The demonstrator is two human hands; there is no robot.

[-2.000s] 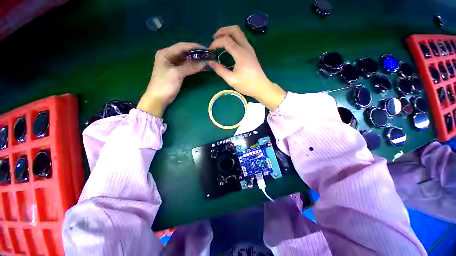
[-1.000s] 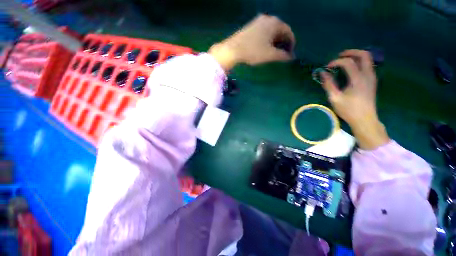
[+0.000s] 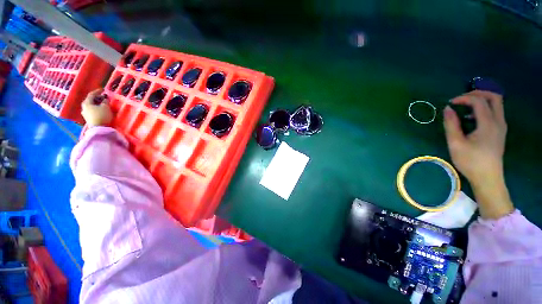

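Observation:
My left hand (image 3: 97, 109) is at the far left edge of the red tray (image 3: 190, 211), its fingers closed on a small dark round module (image 3: 99, 98) over the third row. The two upper rows of pockets hold dark round modules; the pockets below show bare red. My right hand (image 3: 480, 136) is at the right, fingers curled around a dark thing that looks like a module (image 3: 467, 114), partly hidden by the fingers. The black test fixture (image 3: 371, 237) with its blue board (image 3: 427, 265) lies at the lower right.
Several dark modules (image 3: 279, 120) lie right of the tray, above a white card (image 3: 285, 170). A yellow tape ring (image 3: 406, 190), white paper (image 3: 453, 215) and a thin pale ring (image 3: 422, 112) lie at the right. Another module (image 3: 486, 85) is beyond my right hand. More red trays (image 3: 71, 89) stand left.
The view has swung left. My left hand has moved from above the green bench to the tray's far left edge. My right hand stays near the thin ring.

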